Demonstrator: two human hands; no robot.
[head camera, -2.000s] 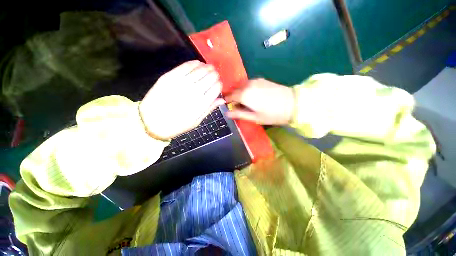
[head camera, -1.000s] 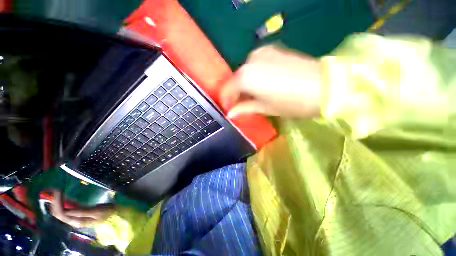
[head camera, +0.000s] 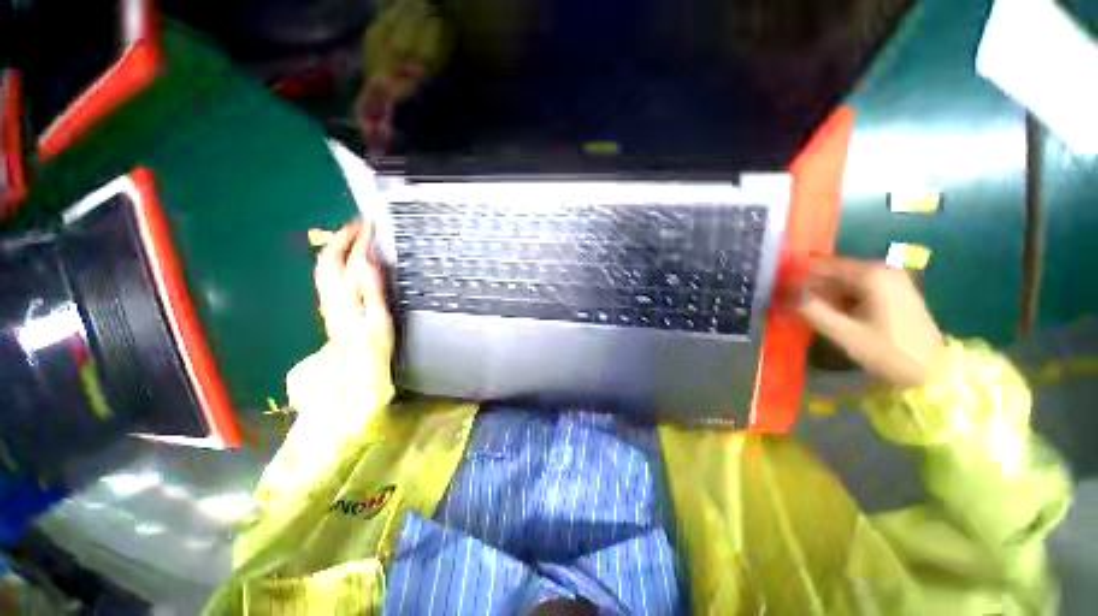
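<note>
An open laptop (head camera: 578, 361) lies squarely in front of me, its dark screen (head camera: 578, 84) at the top. A red-orange pad (head camera: 819, 205) shows along its right edge, and a pale layer (head camera: 358, 187) at its upper left. My left hand (head camera: 355, 295) is at the left edge of the base; a small yellow thing (head camera: 319, 237) shows beside its fingers. My right hand (head camera: 873, 315) is at the right edge, thumb and fingers close together over the pad. Blur hides whether either hand holds something. Two small yellow-and-light devices (head camera: 915, 201) lie on the mat to the right.
Another open laptop (head camera: 145, 313) on a red-edged pad stands at the left. More red pad edges (head camera: 102, 102) show at the upper left. A white card (head camera: 1042, 66) and a thin brown strip (head camera: 1032, 229) lie on the green mat (head camera: 963, 144) at the right.
The view has turned, and the laptop now appears square instead of tilted. My left hand, over the keyboard two seconds ago, is now at the left edge. My right hand remains near the right edge.
</note>
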